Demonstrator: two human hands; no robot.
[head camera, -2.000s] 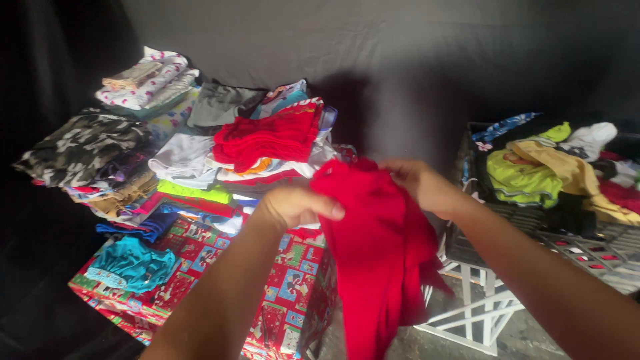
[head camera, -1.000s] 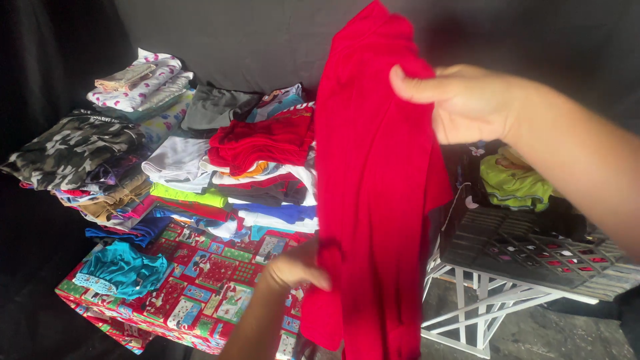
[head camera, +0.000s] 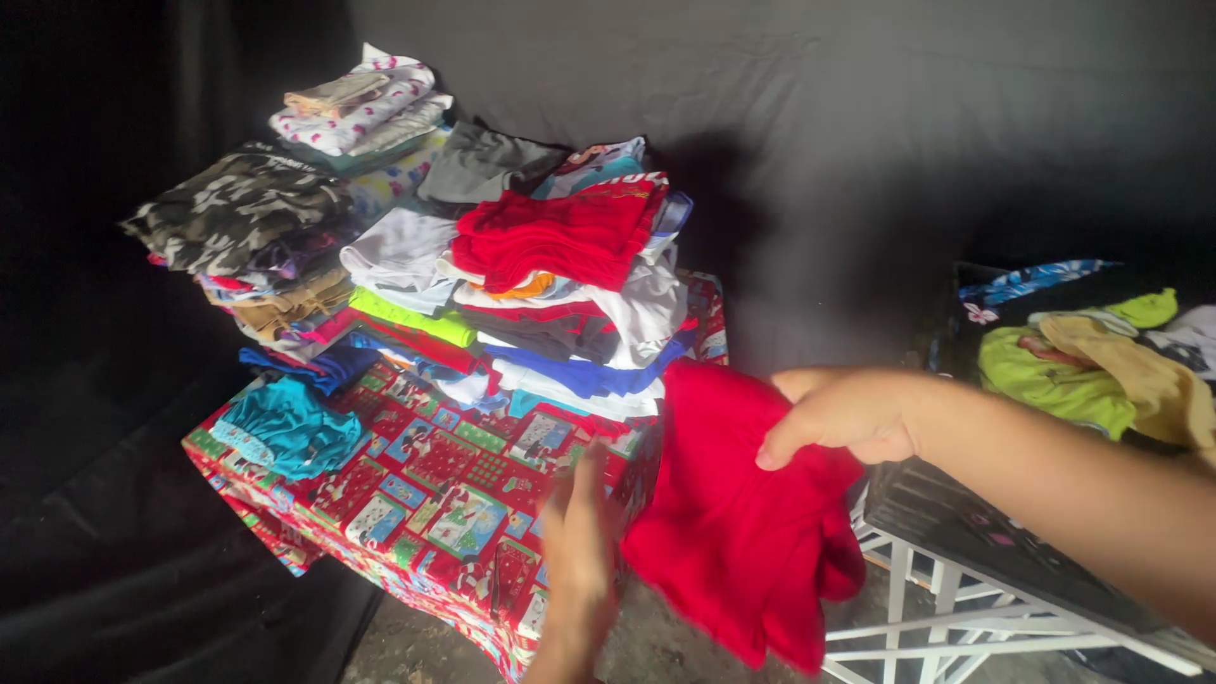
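My right hand pinches a red cloth garment near its top edge, thumb in front, and the garment hangs down in folds. Left of it, my left hand is blurred, fingers pointing up, apart from the cloth as far as can be seen. Behind both hands rise piles of folded clothes, among them a folded red garment, a white one and a camouflage one. A crumpled teal garment lies by itself at the left front.
The piles stand on a table with a red patterned cloth. At right, a dark crate on a white metal stand holds loose clothes, including a yellow-green garment. A black fabric backdrop hangs behind.
The red garment, held up high and long a second ago, now hangs lower and looks more bunched. My left hand, near its lower edge then, now stands to its left.
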